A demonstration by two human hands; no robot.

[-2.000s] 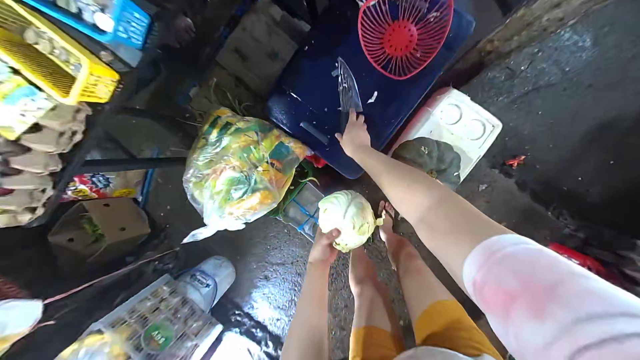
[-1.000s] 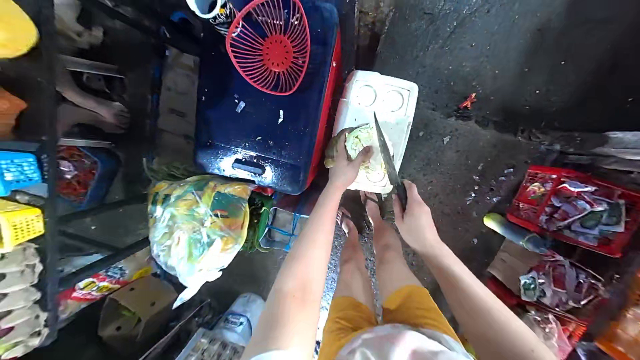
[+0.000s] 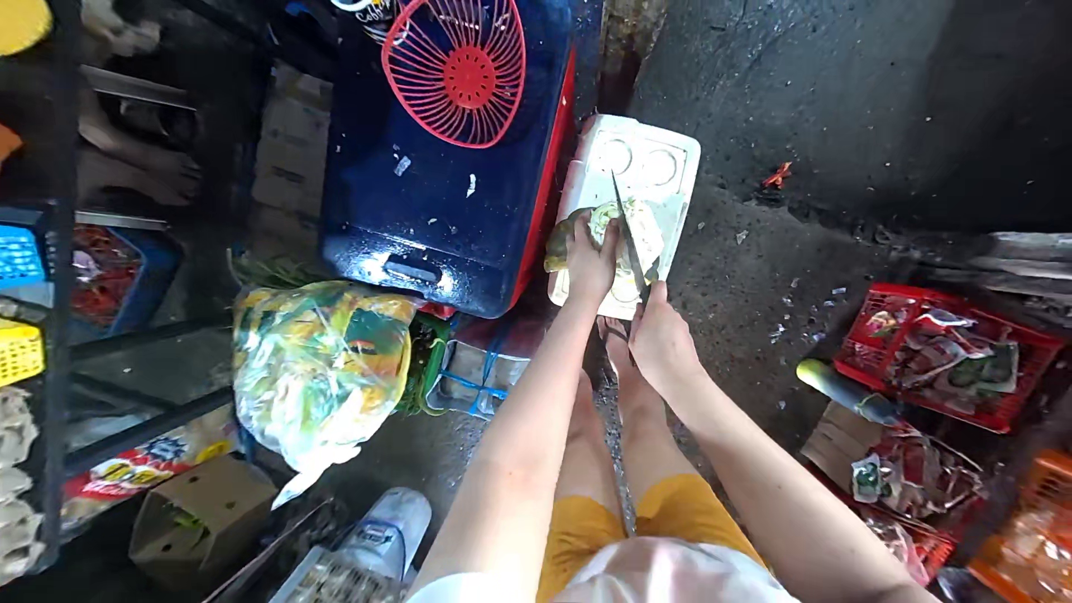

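Note:
Both my hands are over a white plastic cooler lid point(image 3: 678, 184). My left hand point(image 3: 591, 264) presses on a pale green cabbage point(image 3: 605, 219), its fingers spread over the near side. My right hand point(image 3: 662, 335) grips the handle of a long kitchen knife point(image 3: 628, 230), whose blade points away from me and lies along the right of my left fingers. Pale cabbage surface shows on both sides of the blade; how deep the edge sits cannot be told. A dull green squash point(image 3: 559, 243) lies left of my left hand, partly hidden by it.
Left of the lid stands a blue cooler point(image 3: 452, 209) with a red plastic basket point(image 3: 469, 77) on it. A plastic bag of vegetables point(image 3: 327, 360) is at lower left. Red crates point(image 3: 930, 335) and a long green vegetable point(image 3: 846, 389) lie right. A person's foot point(image 3: 167, 172) shows upper left.
Two seconds ago my left hand held the whole cabbage near my feet and my right hand reached for the knife on the blue cooler. Both are now over the white lid. The view has shifted.

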